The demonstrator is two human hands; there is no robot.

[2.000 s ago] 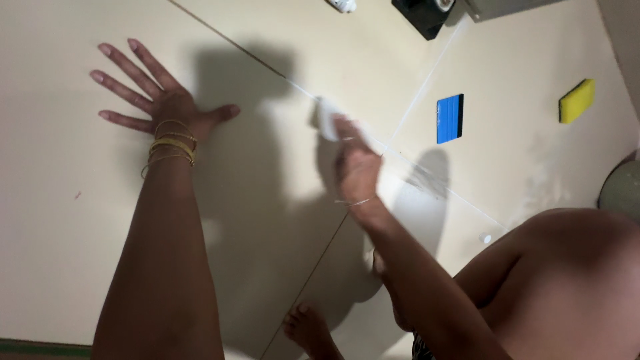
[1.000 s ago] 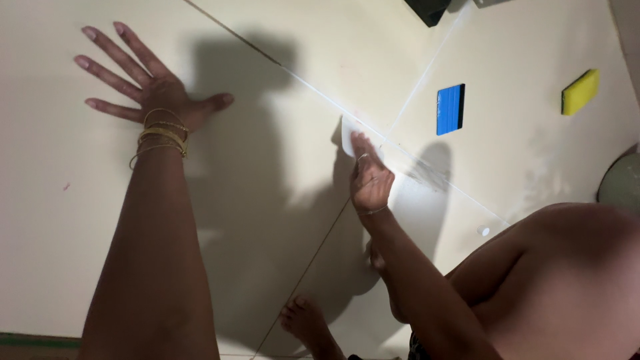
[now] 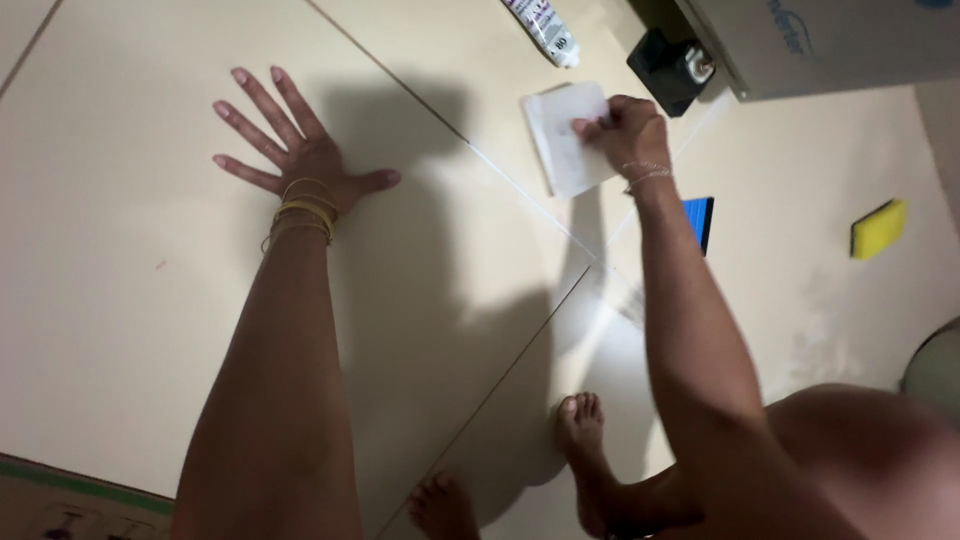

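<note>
My left hand [image 3: 307, 154] lies spread flat on the tiled floor [image 3: 420, 315], empty, with thin bracelets at the wrist. My right hand [image 3: 634, 135] pinches the right edge of a flat, pale, translucent sheet or pad [image 3: 566, 139]; which of these it is I cannot tell. White lines run along some tile joints [image 3: 532, 195], while other joints look dark. Partly behind my right forearm lies a blue scraper card with a black edge [image 3: 697, 221]. A white tube with writing [image 3: 547, 34] lies above the pale sheet.
A yellow sponge [image 3: 877, 229] lies at the right. At the top right stand a black object with a metal part [image 3: 675, 71] and a grey appliance or panel [image 3: 832, 45]. My bare feet [image 3: 581, 427] are at the lower middle. A green-edged item [image 3: 90, 487] shows at bottom left.
My right hand has moved up and right, away from the joint crossing, with the pale sheet in it. My left hand remains spread on the floor. The tube is back in view.
</note>
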